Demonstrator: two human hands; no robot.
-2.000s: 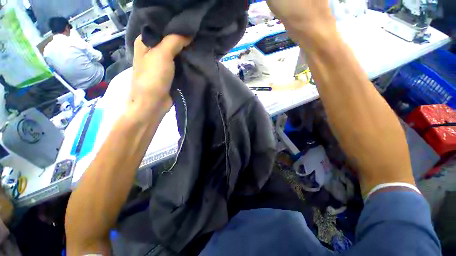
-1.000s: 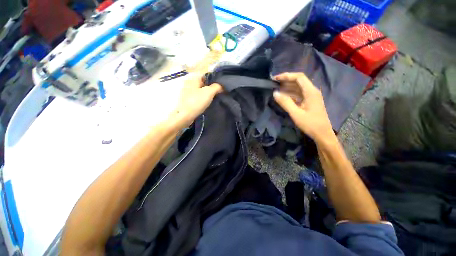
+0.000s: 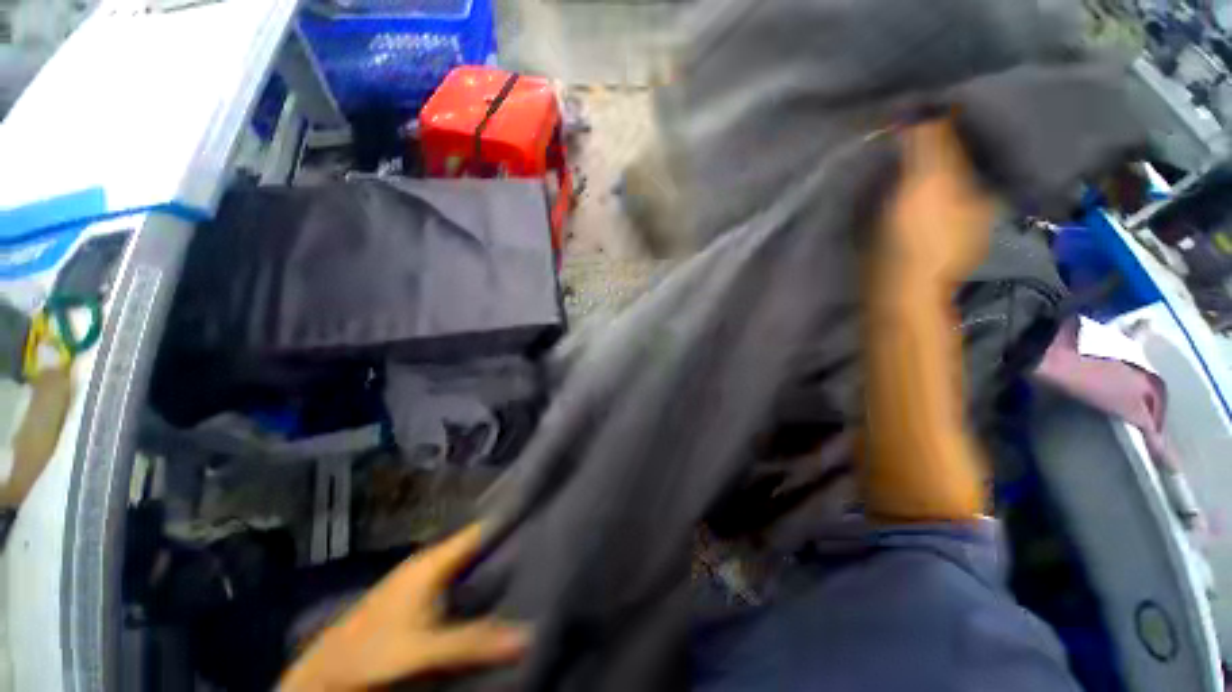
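Observation:
The dark grey garment is stretched out and blurred, running from the wearer's lap up to the upper right. My right hand is shut on its upper part and holds it raised, at arm's length. My left hand is at the bottom left beside the garment's lower part, with its fingers apart; its fingertips are at the cloth's edge and it does not appear to grip it. The garment's far end is blurred, and its lower end runs out of the picture.
A dark cloth-covered box stands beside the white table's edge. Behind it are a red item and a blue crate. Yellow and green scissors lie on the table. Another workstation with pinkish cloth is at the right.
The view has swung right, away from the sewing machine. My right hand has carried the garment up and to the right. My left hand has let go of the garment's gathered edge and moved down.

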